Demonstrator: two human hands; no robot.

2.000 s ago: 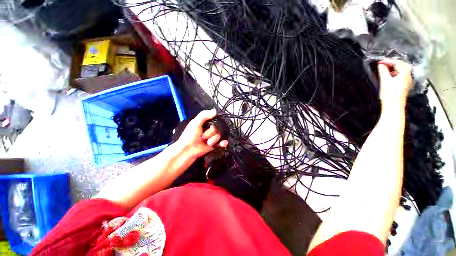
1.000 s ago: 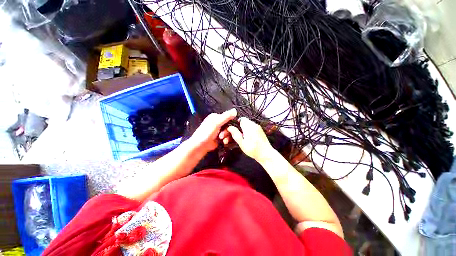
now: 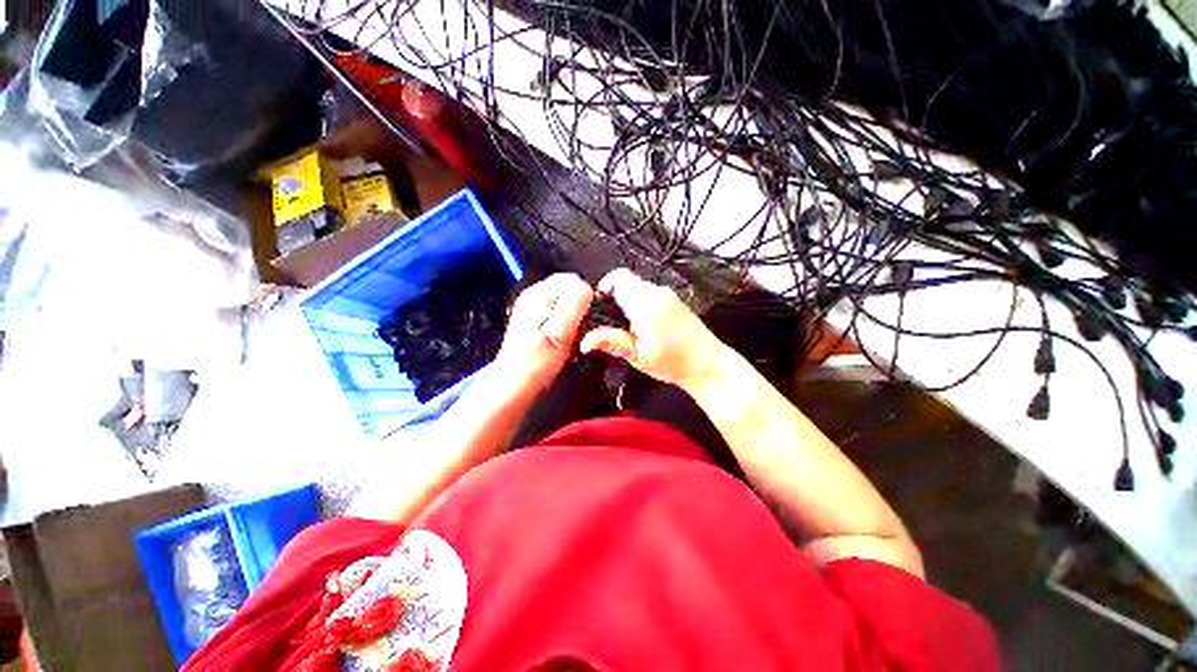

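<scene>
My left hand [image 3: 549,319] and my right hand [image 3: 649,328] are close together above my lap. A small dark piece of black cable [image 3: 605,315] shows between them, and both hands close on it. A short end hangs below the fingers. Its exact shape is hidden by the fingers and the dark background. The black cable pile [image 3: 906,66] lies along the white table [image 3: 978,344] at the upper right, with loose strands and moulded connectors [image 3: 1044,357] near the table's edge.
A large blue bin [image 3: 344,344] with black coils stands left of my hands. A cardboard box [image 3: 322,256] with yellow-and-black packets [image 3: 302,192] is behind it. A small blue bin [image 3: 278,523] holds clear plastic at the lower left. A red cylinder [image 3: 440,121] lies under the table edge.
My right hand has come from the far right of the pile to my left hand, and both now work together over the lap. The view has shifted, and the clear bag on the pile is almost out of frame.
</scene>
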